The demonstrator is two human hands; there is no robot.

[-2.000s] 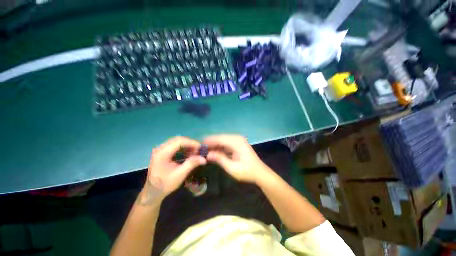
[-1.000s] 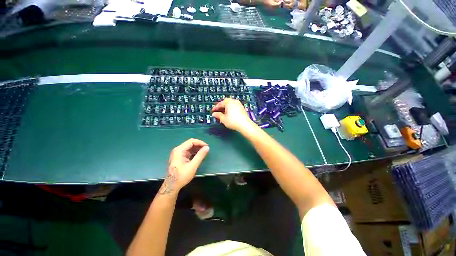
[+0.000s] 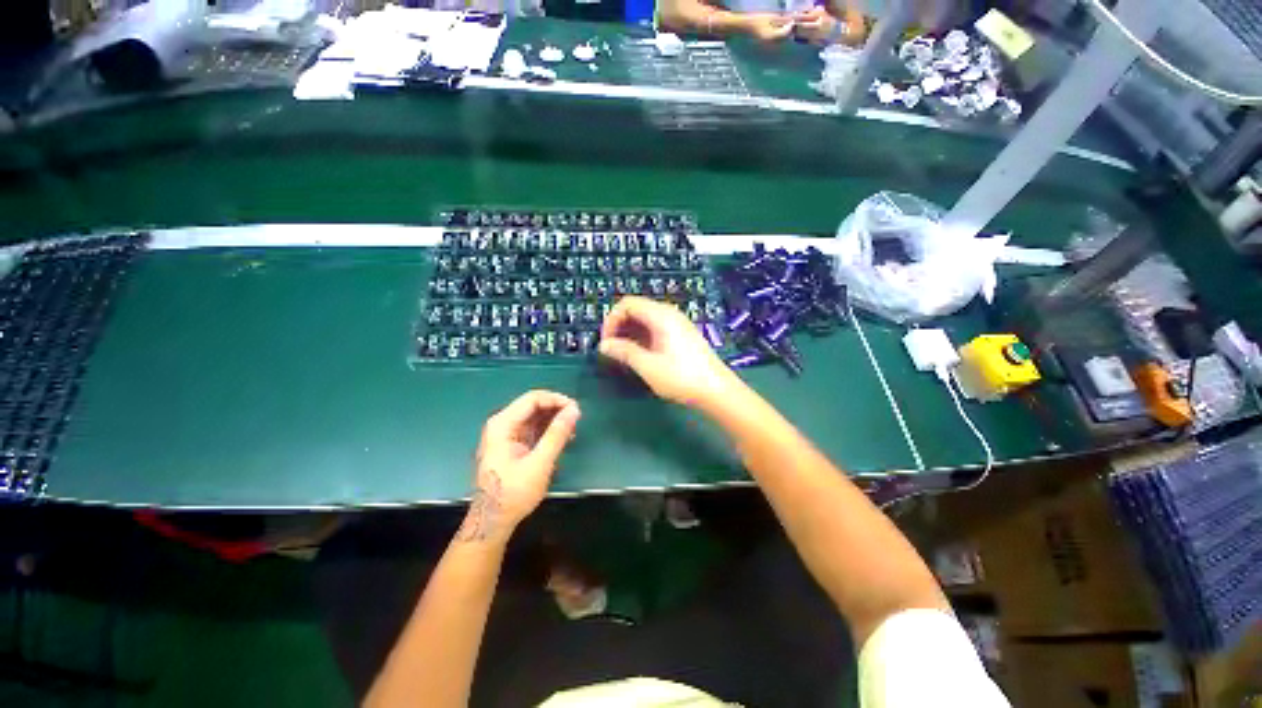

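The clear blister tray [image 3: 417,362] lies on the green bench, its rows filled with small green-black circuit board assemblies [image 3: 478,288]. Loose glossy purple housings [image 3: 778,293] lie heaped at its right. My right hand [image 3: 659,349] is over the tray's front right part, fingers bent and tips close together. It hides the tray pockets beneath and most of the small dark pile in front. My left hand [image 3: 522,450] is curled above the bench near its front edge, thumb and finger tips close together. No piece shows clearly in either hand; the fingertips are too small to tell.
Another filled tray [image 3: 56,346] is at the far left. A crumpled clear bag [image 3: 907,263], white adapter with cable [image 3: 930,349] and yellow control box [image 3: 999,367] stand right. A grey post [image 3: 1031,145] rises behind. Another person's hands [image 3: 796,25] are across the bench. Cartons [image 3: 1059,553] are below right.
Two seconds ago both hands met at the bench edge around a small dark piece. They are now apart, the right over the tray. Since one second ago they have barely moved; the view has shifted slightly.
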